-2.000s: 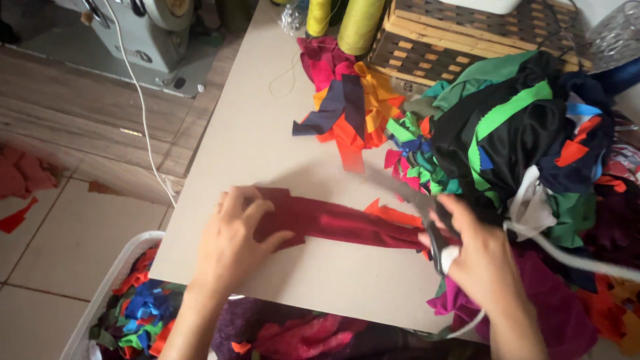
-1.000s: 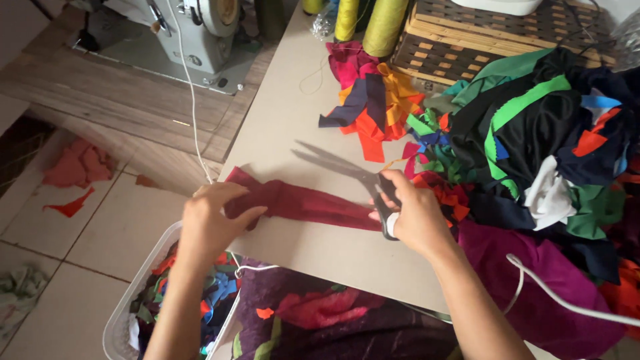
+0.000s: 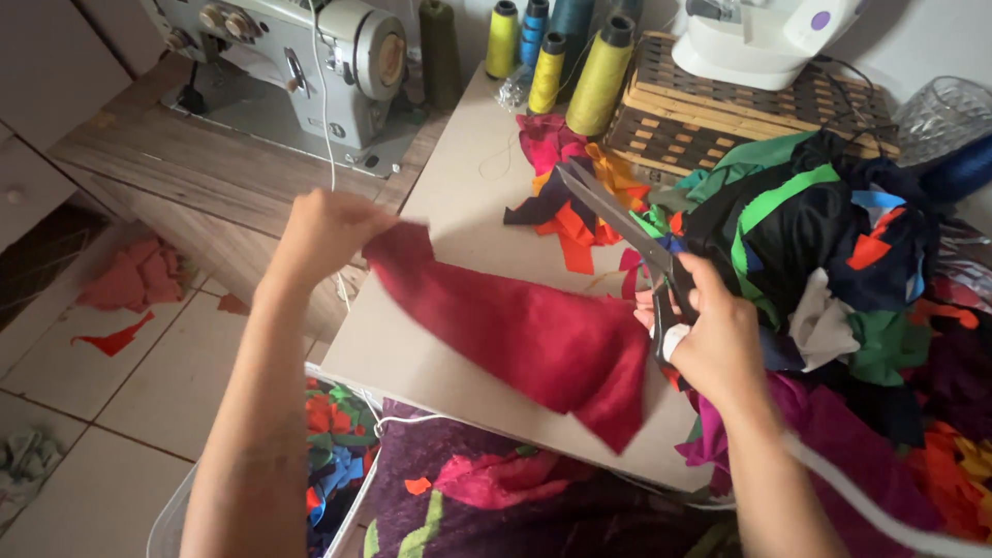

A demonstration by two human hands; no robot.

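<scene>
A strip of dark red fabric (image 3: 511, 325) stretches between my two hands above the pale tabletop (image 3: 411, 341). My left hand (image 3: 333, 232) pinches its upper left corner. On the other side my right hand (image 3: 705, 325) has the black handles of large scissors (image 3: 620, 221) around its fingers, and the fabric's right end meets its fingertips. The scissors' metal blades point up and left, close together, over a pile of cut scraps (image 3: 573, 225). The fabric's lower right corner hangs down over the table.
Thread cones (image 3: 601, 77) and a woven box (image 3: 666, 116) with a small white machine (image 3: 763, 39) line the back. Heaped cloth (image 3: 798, 232) lies right. A grey sewing machine (image 3: 333, 85) stands at left; a plastic bin (image 3: 174, 504) of scraps sits below. A white cable (image 3: 868, 511) crosses lower right.
The red fabric, narrow and bunched along the table earlier, is now spread wider between my hands. My left hand has lifted its end. The scissors' blades, apart one second ago, are now close together.
</scene>
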